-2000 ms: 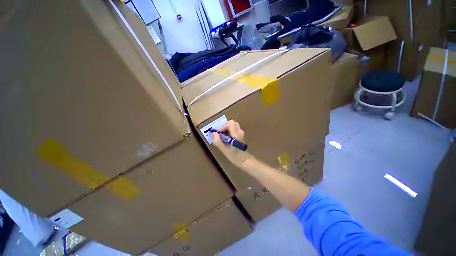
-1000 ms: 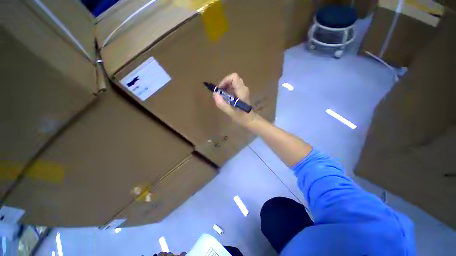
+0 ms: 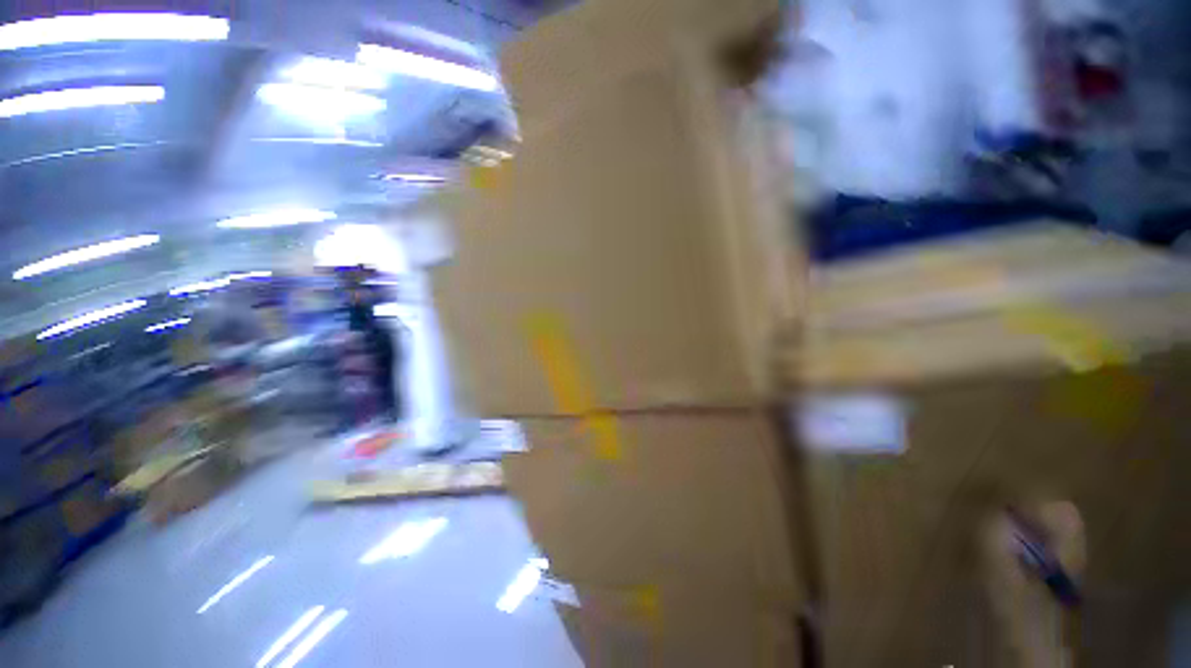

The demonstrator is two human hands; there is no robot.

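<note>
The view is strongly blurred. My right hand (image 3: 1034,561) is at the lower right, in front of a large brown carton (image 3: 914,522), and holds a dark marker pen (image 3: 1041,559). A white shipping label (image 3: 854,425) is on the carton's upper left, above and left of my hand. Its print cannot be read. Yellow packing tape (image 3: 1079,342) crosses the carton's top edge. My left hand is not in view.
A taller stack of cartons (image 3: 627,261) with yellow tape stands left of the labelled carton. Dark fabric (image 3: 914,222) lies behind. Further left are the shiny floor (image 3: 431,587), a low pallet-like base (image 3: 408,483), blurred goods and a dark upright figure, perhaps a person (image 3: 370,346).
The view has swung left and up, bringing the ceiling lights and room into sight. My right hand now shows at the lower right, still with the marker pen. The paper sheet has left the view.
</note>
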